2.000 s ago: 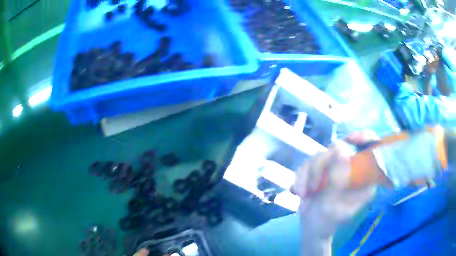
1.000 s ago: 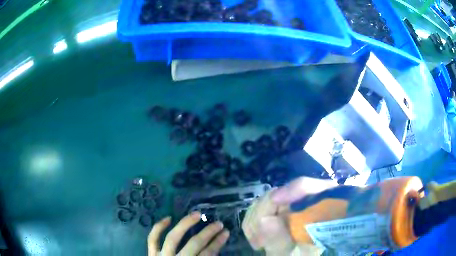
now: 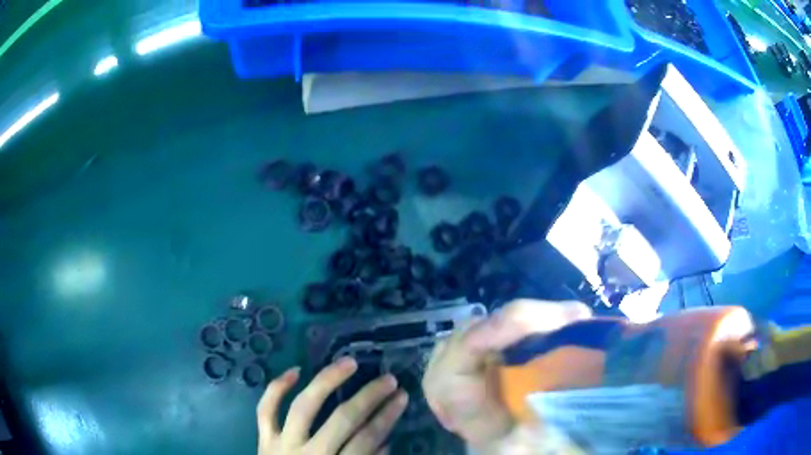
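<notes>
My right hand [image 3: 476, 373] is closed around the orange-and-black electric screwdriver [image 3: 614, 373], held nearly level at the lower right; its tip is hidden by my hand. My left hand [image 3: 338, 413] lies with fingers spread on a black plastic housing [image 3: 356, 378] at the bottom edge. The housing sits at the grey-black holding fixture [image 3: 400, 322]; much of both is hidden by my hands. A loose pile of small black rings [image 3: 378, 231] lies just beyond the fixture. Thinner greyer rings [image 3: 236, 331] form a small cluster to the left.
The white screw feeder [image 3: 645, 213] stands right of the pile. A blue bin [image 3: 427, 40] is at the top, with a second blue bin holding dark parts [image 3: 667, 22] to its right. A pale strip [image 3: 400, 94] runs under the bins. More dark parts lie at the far upper right.
The view has swung right and down from the bins since the first frame. The screwdriver has moved from beside the feeder to the fixture, and my left hand has come into view on the housing.
</notes>
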